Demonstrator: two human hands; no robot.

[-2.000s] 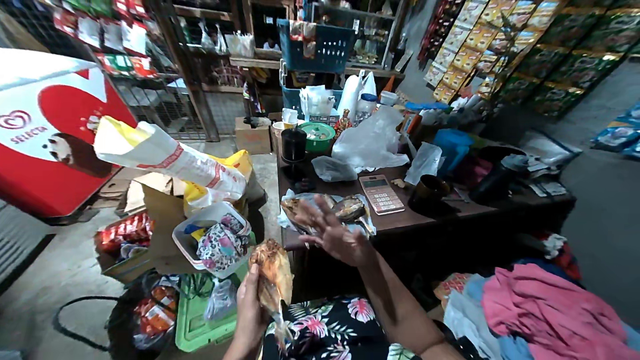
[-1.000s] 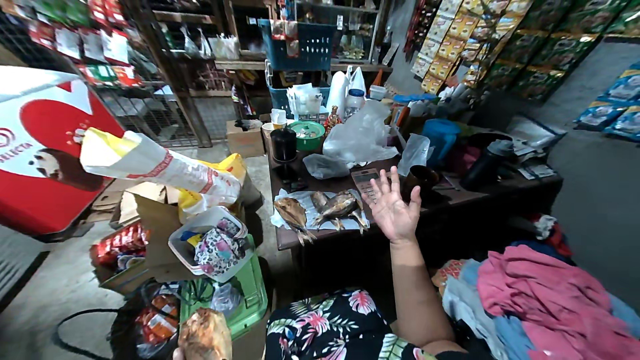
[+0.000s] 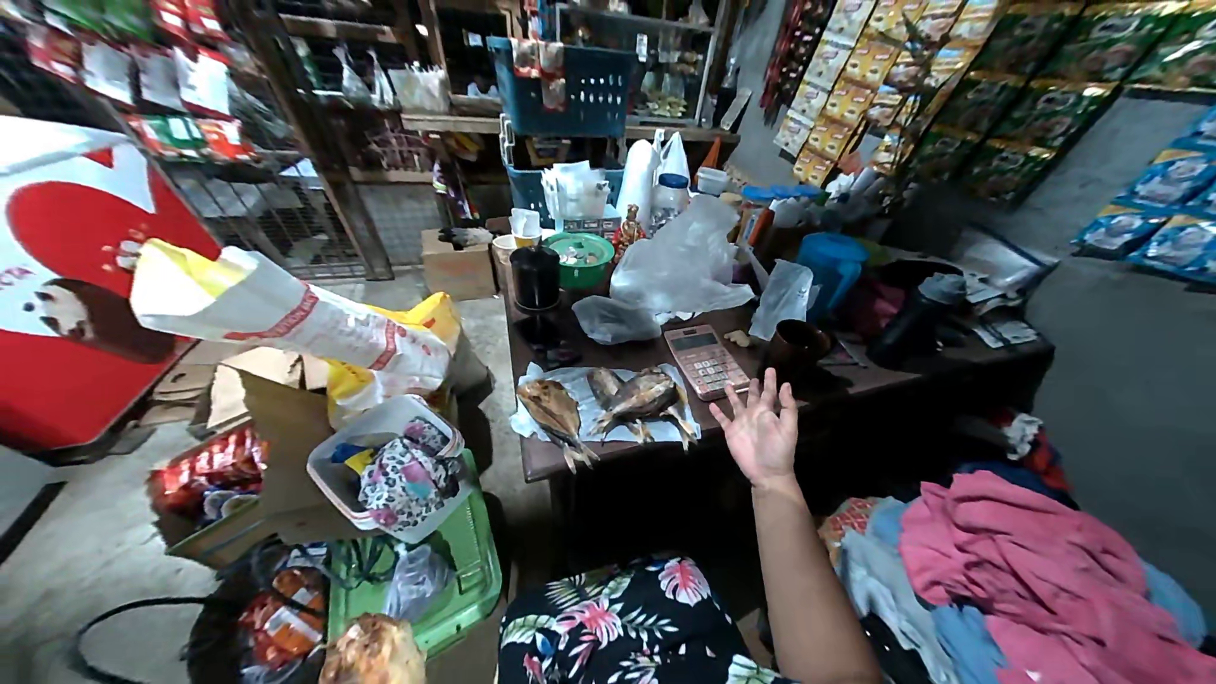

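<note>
My right hand [image 3: 763,439] is raised palm up at the front edge of the dark table, fingers spread and holding nothing, just below a pink calculator [image 3: 708,361]. Left of it, a split dried fish [image 3: 551,410] and more whole-looking dried fish [image 3: 646,397] lie on a sheet of white paper [image 3: 579,380], their tails over its front edge. At the bottom left, another piece of dried fish [image 3: 372,655] shows partly, cut off by the frame. My left hand is out of view, so its hold on that piece cannot be seen.
Plastic bags [image 3: 679,266], a black canister [image 3: 535,277], a green tub [image 3: 581,258] and a brown mug [image 3: 796,351] stand on the table [image 3: 541,464]. To the left are a tub of patterned cloth [image 3: 385,465], a green lid [image 3: 475,570] and a cardboard box [image 3: 294,456]. Clothes [image 3: 1035,560] lie at the right.
Two seconds ago my left hand held a split dried fish upright near my lap; that hand has since dropped out of view. My right hand has moved right, away from the fish on the paper.
</note>
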